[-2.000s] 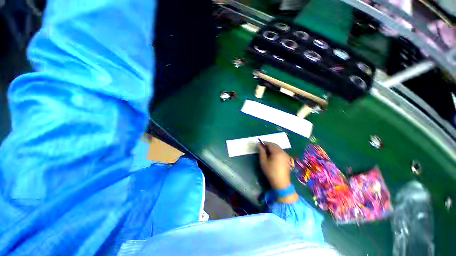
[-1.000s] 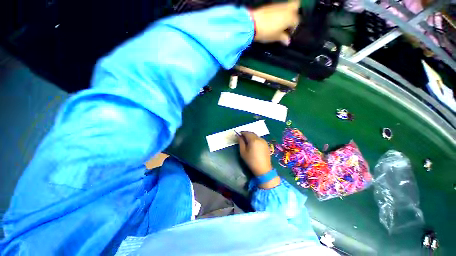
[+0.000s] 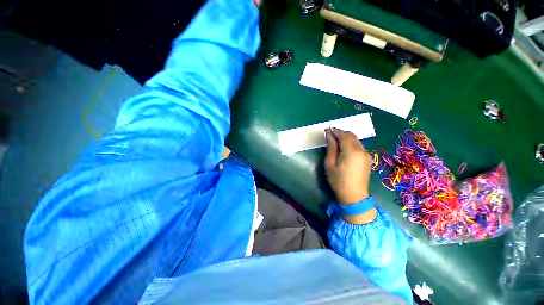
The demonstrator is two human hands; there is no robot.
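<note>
My right hand (image 3: 349,165), with a blue wrist band, is over the right part of the lower white strip (image 3: 303,137). Its thumb and fingers are pinched on a thin tool, possibly tweezers, mostly hidden by the fingers; the tip is at the strip. My left arm reaches up to the top edge, where the picture cuts it off at the wrist; the left hand is out of the picture. The upper white strip (image 3: 358,89) lies beyond the lower one. A pile of coloured loops (image 3: 420,184) lies right of my right hand.
A bag of loops (image 3: 489,202) touches the pile, with a clear plastic bag (image 3: 528,244) farther right. A wooden stand (image 3: 382,36) and black tray (image 3: 471,21) are at the top. Small units (image 3: 278,58) lie on the green surface, another at the right (image 3: 492,110).
My left hand has moved from over the black tray to beyond the top edge. The view has shifted, so the strips and stand appear higher and farther right. My right hand stays at the lower strip.
</note>
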